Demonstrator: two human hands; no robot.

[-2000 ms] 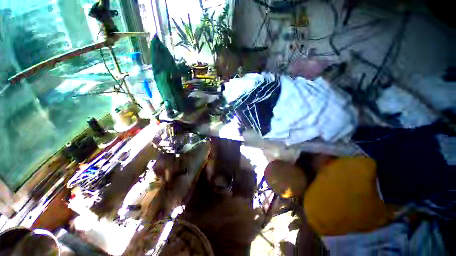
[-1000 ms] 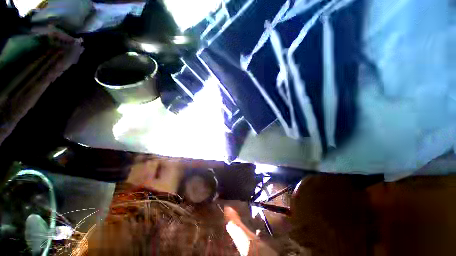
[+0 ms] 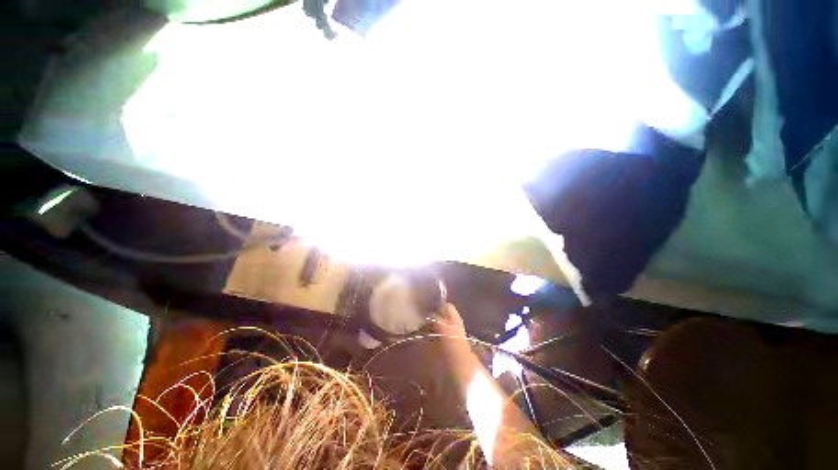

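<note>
A small round pale thing (image 3: pixel 397 303), with a thin curved rim on its right, shows below the table's front edge. It may be a bowl, but glare and blur hide what it is. My right hand (image 3: pixel 449 321) is at its right side, with the bare forearm coming up from the bottom of the picture. The fingers are small and blurred, so I cannot tell whether they grip the round thing. My left hand is not in view.
Strong glare washes out much of the tabletop (image 3: pixel 83 124). Navy fabric (image 3: pixel 620 211) hangs at the table's front edge. A beige panel (image 3: pixel 283 275) sits beneath the edge. Hair covers the bottom centre. A brown rounded shape (image 3: pixel 735 395) is at the lower right.
The view has swung down from the window bench to the table's front edge. Since one second ago, my right hand has moved up to the round pale thing's side.
</note>
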